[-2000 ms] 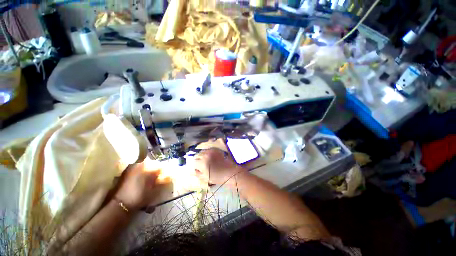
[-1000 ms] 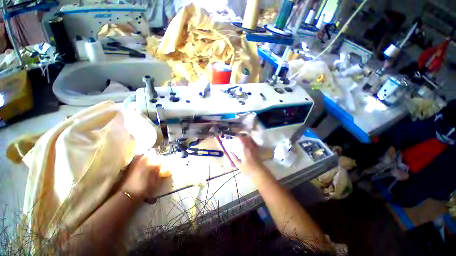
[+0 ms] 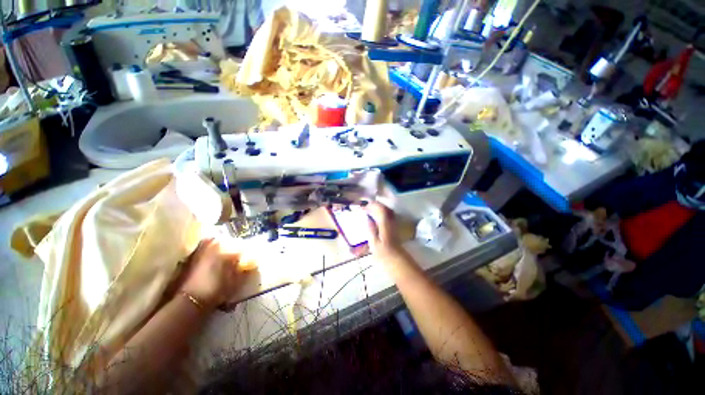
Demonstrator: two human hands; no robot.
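Note:
The pale yellow fabric (image 3: 116,247) lies in a large soft heap left of the needle of the white sewing machine (image 3: 286,158). My left hand (image 3: 212,274) rests on the fabric edge near the brightly lit presser foot (image 3: 249,225); glare hides its fingertips. The dark thread snips (image 3: 308,232) lie flat on the bed right of the needle. My right hand (image 3: 381,227) is at the right edge of the smartphone (image 3: 353,227), under the machine arm; its fingers are partly hidden, so its grip is unclear. A narrow cream strip (image 3: 294,305) hangs over the table edge.
White crumpled scraps (image 3: 434,231) and a blue-grey parts tray (image 3: 482,224) are at the right table end. A red thread cone (image 3: 331,113), yellow fabric heap (image 3: 298,69) and pale bin (image 3: 170,127) stand behind. Another machine table (image 3: 533,166) is at the right.
My right hand has moved from near the needle to the phone's right side. The snips now lie uncovered on the bed. My left hand stays on the fabric. The camera view has shifted.

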